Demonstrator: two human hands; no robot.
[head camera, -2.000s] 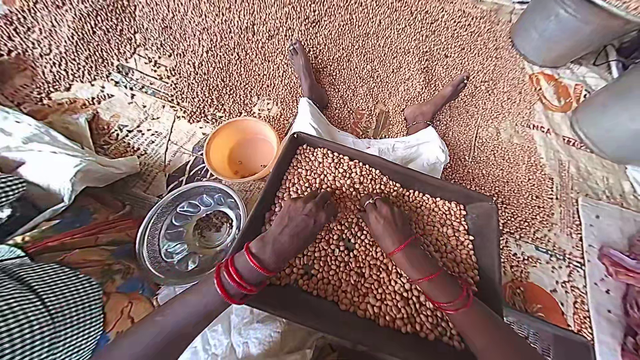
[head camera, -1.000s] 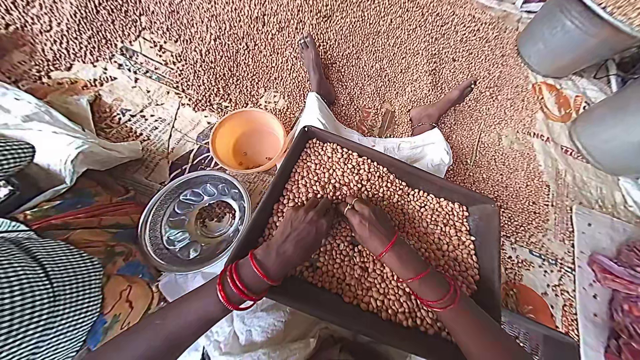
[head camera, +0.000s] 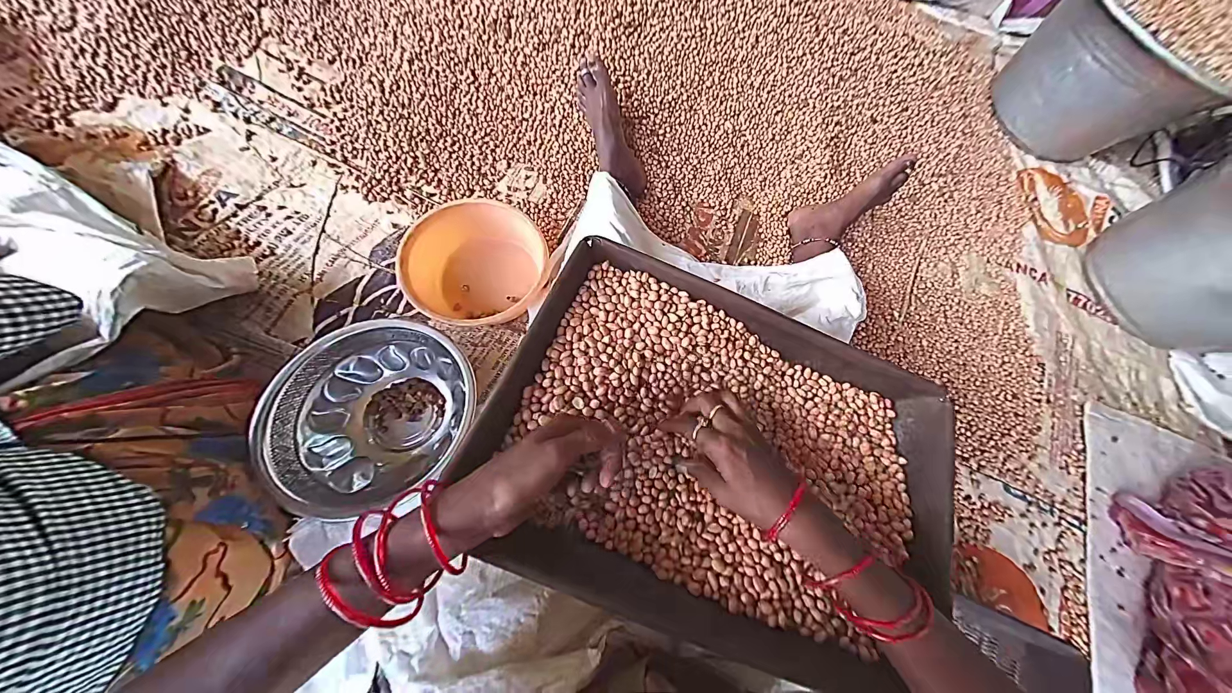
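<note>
A dark rectangular tray (head camera: 924, 481) lies tilted across my lap, filled with reddish-brown shelled peanuts (head camera: 674, 337). My left hand (head camera: 558, 462), with red bangles at the wrist, is over the peanuts at the tray's left part, fingers curled and partly blurred; whether it pinches anything cannot be told. Just to its right, my right hand (head camera: 731, 452), with rings and red bangles, touches the peanuts with bent, spread fingers; no held thing shows. Left of the tray stand an orange plastic bowl (head camera: 472, 255) with a few bits inside and a round metal dish (head camera: 361, 419) with small dark pieces in its middle.
Peanuts (head camera: 433, 77) cover the floor sheet around my bare feet (head camera: 608, 120). Two grey metal buckets (head camera: 1088, 87) stand at the right, the upper one filled. A white sack (head camera: 106, 250) and checked cloth (head camera: 77, 558) lie left. Reddish cloth or plastic (head camera: 1189, 577) lies lower right.
My hands were close together a second ago and are now slightly apart, lower in the tray. The bowl, dish and tray have kept their places.
</note>
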